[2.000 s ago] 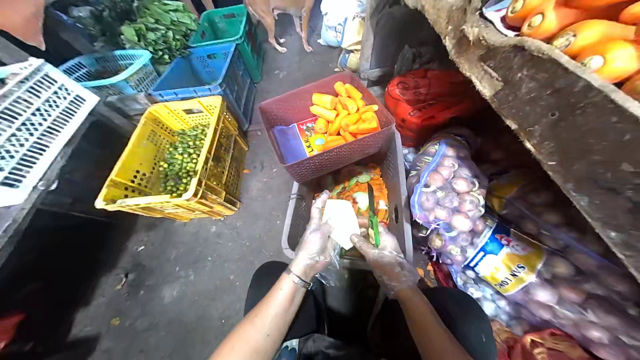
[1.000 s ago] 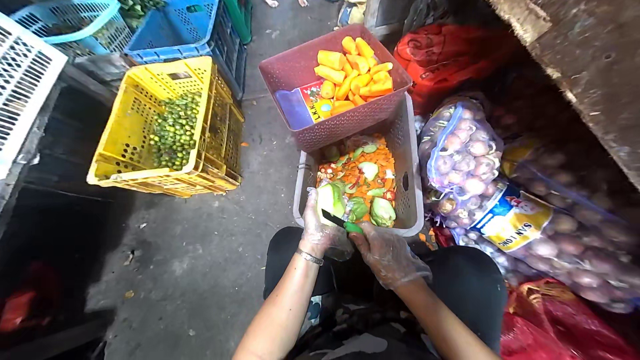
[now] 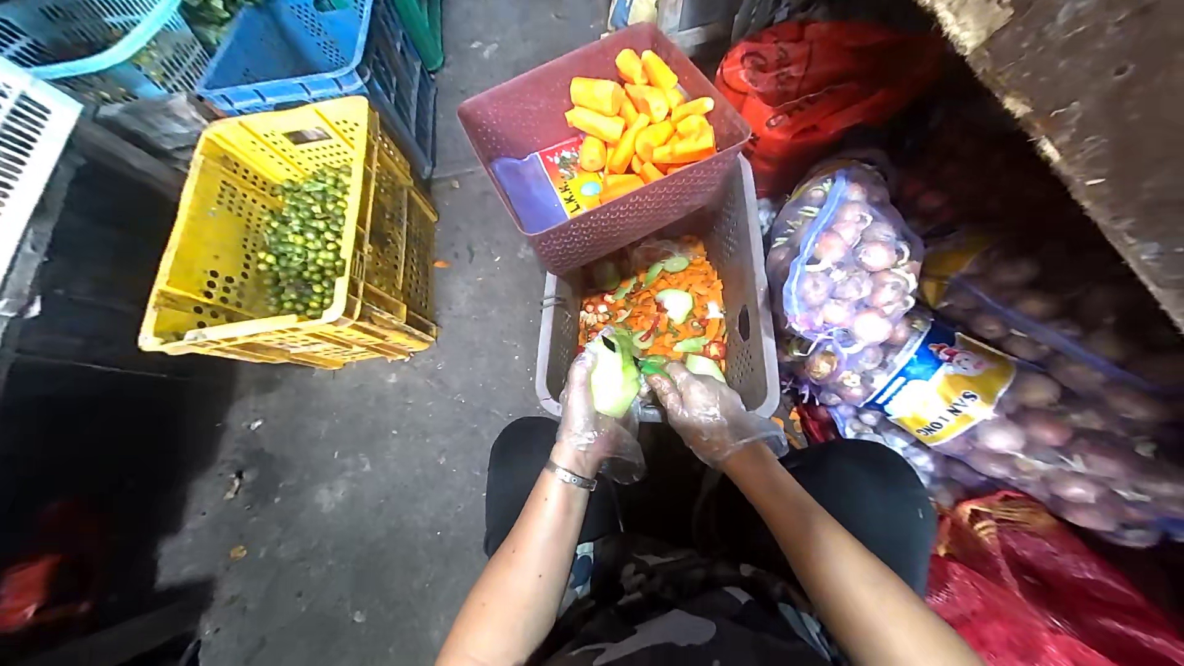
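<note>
My left hand (image 3: 588,412), in a clear plastic glove, holds a pale green vegetable piece (image 3: 612,377) over the near end of a grey crate (image 3: 758,342). Gloved too, my right hand (image 3: 698,407) grips the green handle of a knife (image 3: 653,365), whose dark blade lies near the top of the piece. Orange, green and red scraps (image 3: 694,287) lie in the grey crate. A dark red plastic basket (image 3: 638,222) rests on the crate's far part and holds peeled carrots (image 3: 647,120) and a printed plastic packet (image 3: 546,185).
Left on the floor stands a yellow crate (image 3: 190,250) with small green citrus fruits (image 3: 305,240); behind it are a blue crate (image 3: 277,88) and a light blue basket (image 3: 102,65). Mesh bags of onions (image 3: 851,259) and a red sack (image 3: 805,83) line the right, below a wooden edge (image 3: 1064,153).
The knife, upright beside a white-looking piece two seconds ago, now lies against the pale green piece in my left hand. The view has shifted, with the dog out of sight.
</note>
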